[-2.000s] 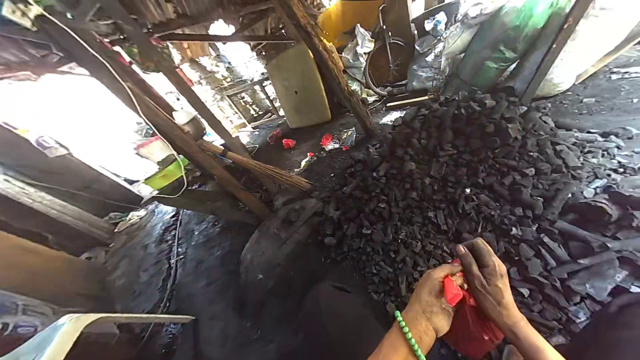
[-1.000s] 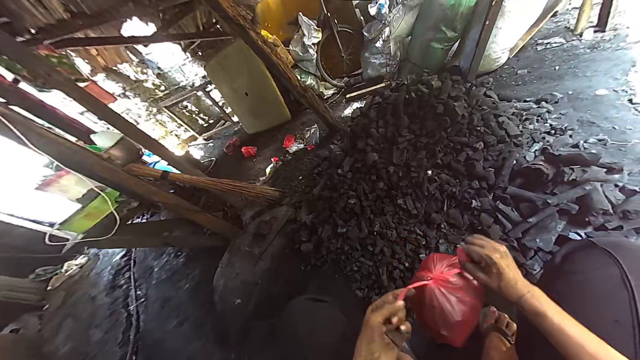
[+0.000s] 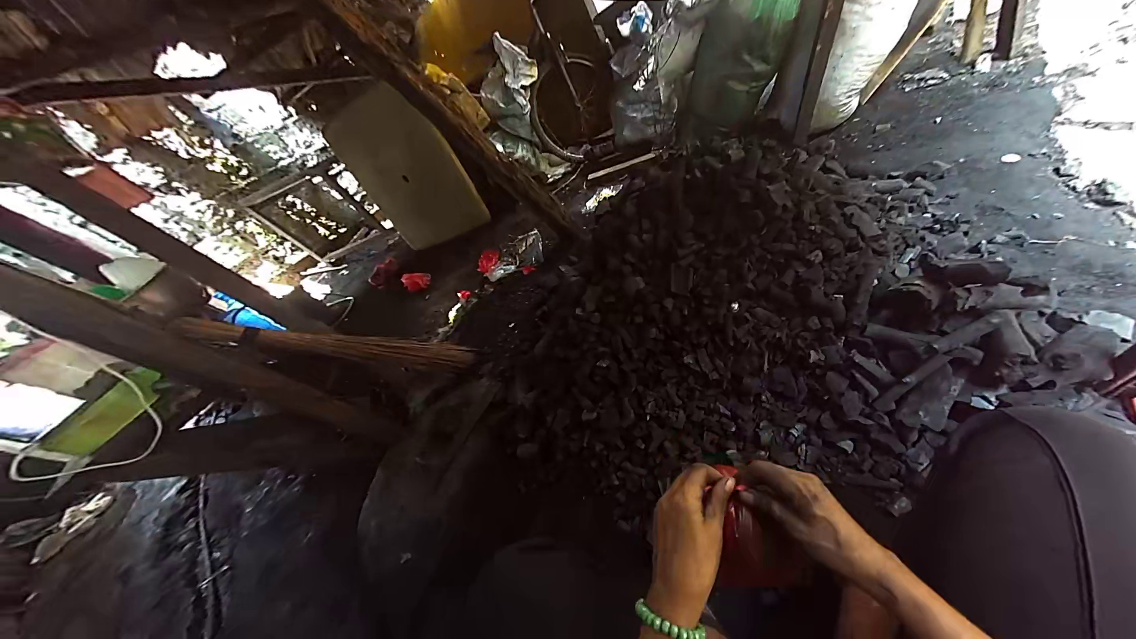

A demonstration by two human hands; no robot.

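A red plastic bag [image 3: 750, 546] hangs below my two hands at the lower right, its contents hidden. My left hand [image 3: 692, 524], with a green bead bracelet on the wrist, pinches the bag's gathered top between thumb and fingers. Close against it, my right hand [image 3: 799, 510] grips the same top from the other side. Behind the hands spreads a large heap of black charcoal pieces [image 3: 692, 302]. Longer charcoal sticks [image 3: 941, 355] lie at its right side.
A stick broom [image 3: 355, 344] points at the heap from the left, by a wooden beam [image 3: 204, 355]. Crumpled red plastic scraps [image 3: 415, 281] lie on the dark ground. A yellowish panel [image 3: 404, 169], filled sacks [image 3: 728, 80] and a wheel [image 3: 572, 102] stand behind. My knee [image 3: 1003, 515] is at right.
My hands were apart one second ago, stretching the top of the rounded red bag. They are now together at its top, and the bag sits lower between them, partly hidden.
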